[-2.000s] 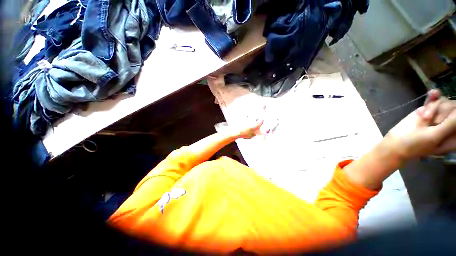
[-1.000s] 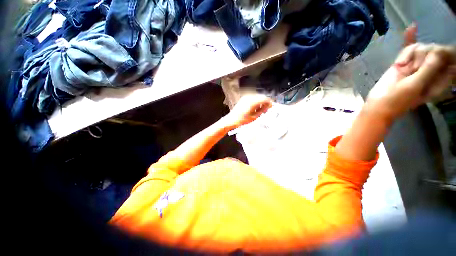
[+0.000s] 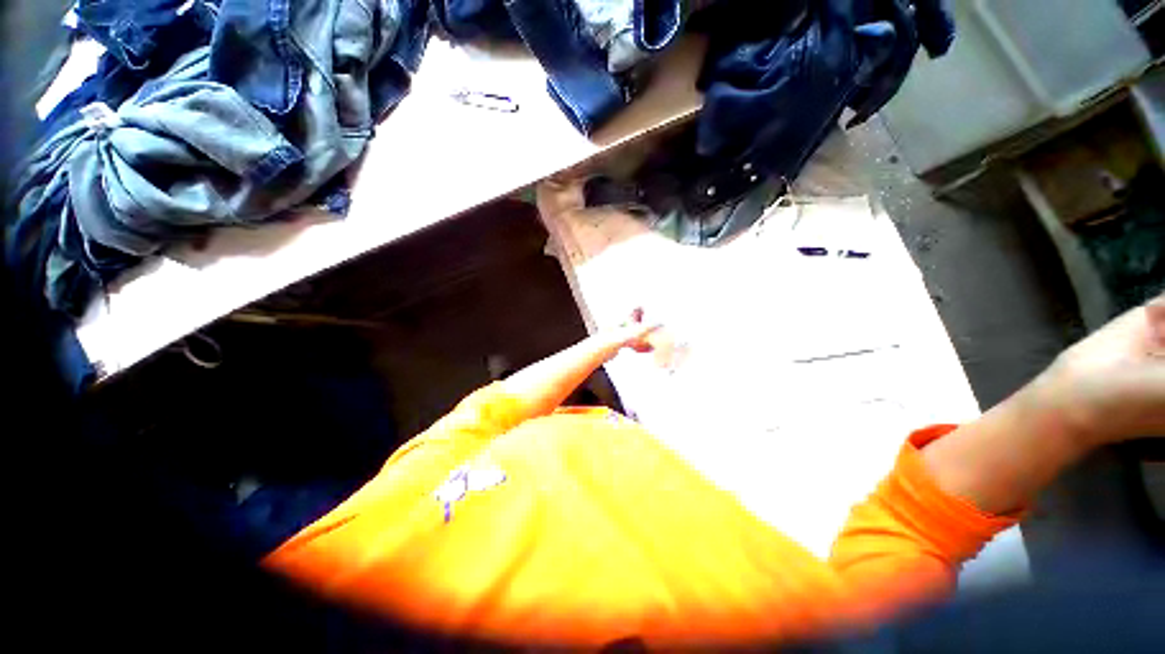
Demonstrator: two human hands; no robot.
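Observation:
My left hand (image 3: 636,336) is small and overexposed over the left part of a white surface (image 3: 754,307). Its fingers look close together, but what they hold cannot be made out. My right hand (image 3: 1124,377) is far out to the right, blurred and cut off by the picture's edge; its fingertips are hidden. No needle or thread can be made out. Dark denim (image 3: 767,115) with small shiny buttons hangs from the table onto the white surface's far end, beyond my left hand.
A heap of blue denim (image 3: 192,166) with grey-green reverse sides lies on the table (image 3: 422,173) at left. Small snips (image 3: 486,100) lie near its middle. A dark slim tool (image 3: 833,253) and a thin line lie on the white surface. A pale bin (image 3: 1048,64) stands at upper right.
My right hand has moved down and outward to the right edge. My left hand has moved down a little in the picture. The whole view has shifted slightly.

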